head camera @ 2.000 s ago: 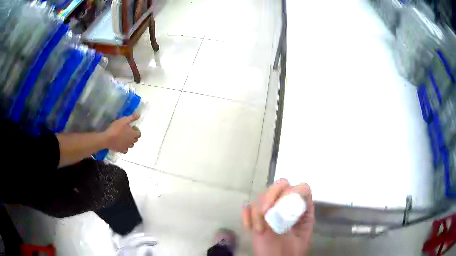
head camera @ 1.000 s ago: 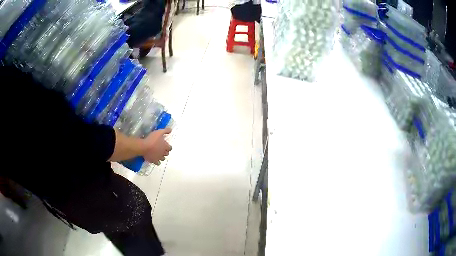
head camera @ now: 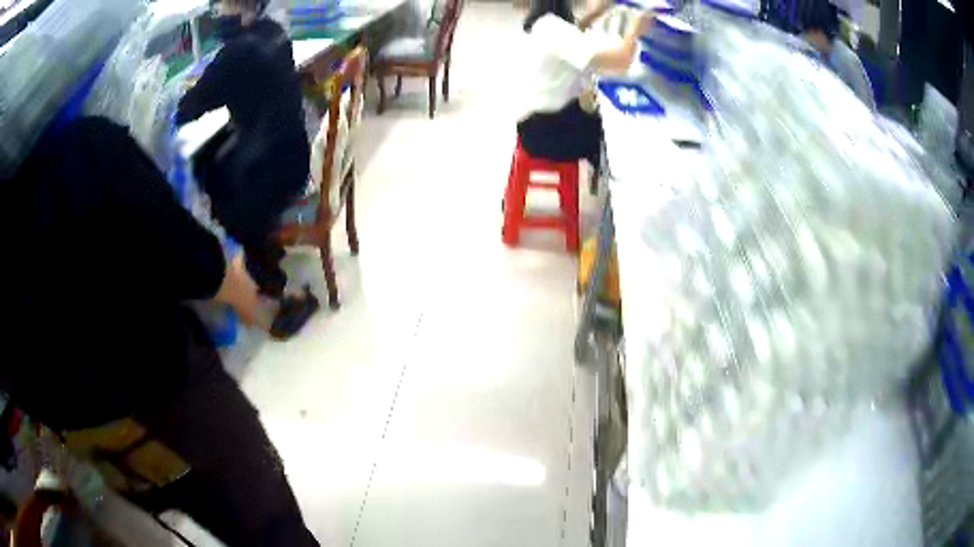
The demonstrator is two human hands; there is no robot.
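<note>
Neither my left hand nor my right hand is in the picture. Nearest in front of me on the right is a white-topped bench (head camera: 828, 502). A large crumpled clear plastic bag (head camera: 790, 288) lies on it, with many small pale parts showing blurred through the plastic. A flat blue tray (head camera: 630, 97) with something white on it lies further along the bench.
On the left, a person in black (head camera: 107, 246) carries clear and blue stacked trays. Another person sits on a wooden chair (head camera: 336, 182). A person in white sits on a red stool (head camera: 543, 198) by the bench. A tiled aisle (head camera: 427, 353) runs between.
The hand holding a small white part, seen at the bottom two seconds ago, is out of view. The view has moved along the bench; the bag appears nearer and larger. The carrying person has shifted left.
</note>
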